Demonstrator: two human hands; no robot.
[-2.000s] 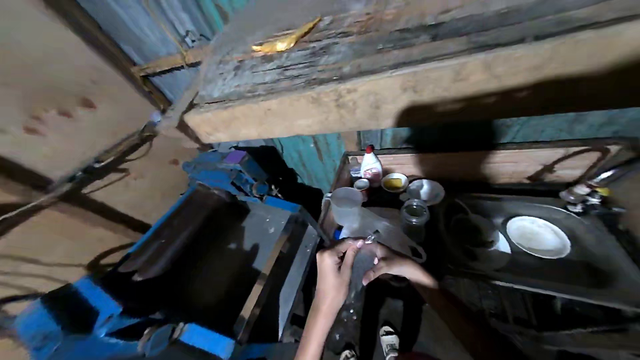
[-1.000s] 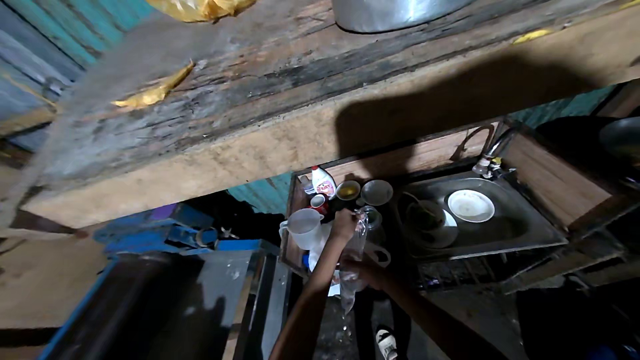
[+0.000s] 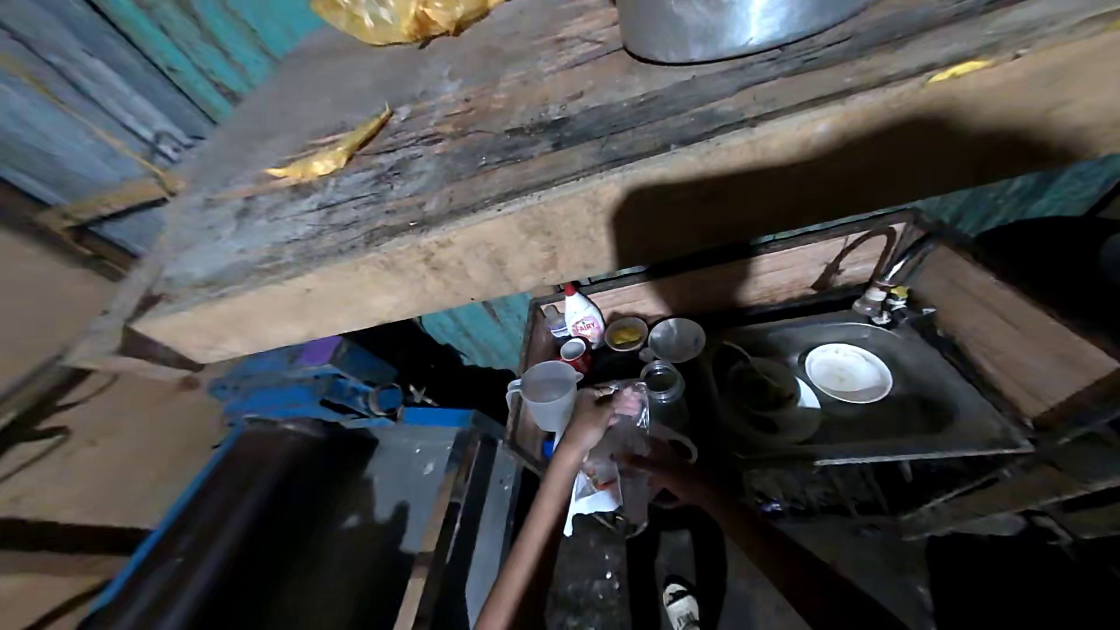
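Observation:
My left hand point(image 3: 592, 418) grips the upper part of a clear plastic bag point(image 3: 632, 490), which hangs down between my hands. Something pinkish shows at its top by my fingers; I cannot tell what. My right hand point(image 3: 661, 468), in shadow, touches the bag's right side, its fingers partly hidden. Just left of the bag stands a translucent plastic jug point(image 3: 548, 394), and behind it a glass jar point(image 3: 663, 382). Farther back are a red cup point(image 3: 575, 353), a white Fairy bottle point(image 3: 583, 317), a small bowl with something yellow point(image 3: 626, 333) and a pale bowl point(image 3: 676, 339).
To the right is a metal sink point(image 3: 927, 411) with a white plate point(image 3: 848, 372), more dishes and a tap point(image 3: 875, 300). A thick wooden shelf point(image 3: 420, 262) crosses in front, bearing a metal pot point(image 3: 735, 26) and yellow plastic point(image 3: 337, 157). A blue-framed machine point(image 3: 297, 385) stands left.
My hands were close together two seconds ago; my left hand is now higher on the plastic bag, with the bag hanging open to view. The view has swung to the right since then.

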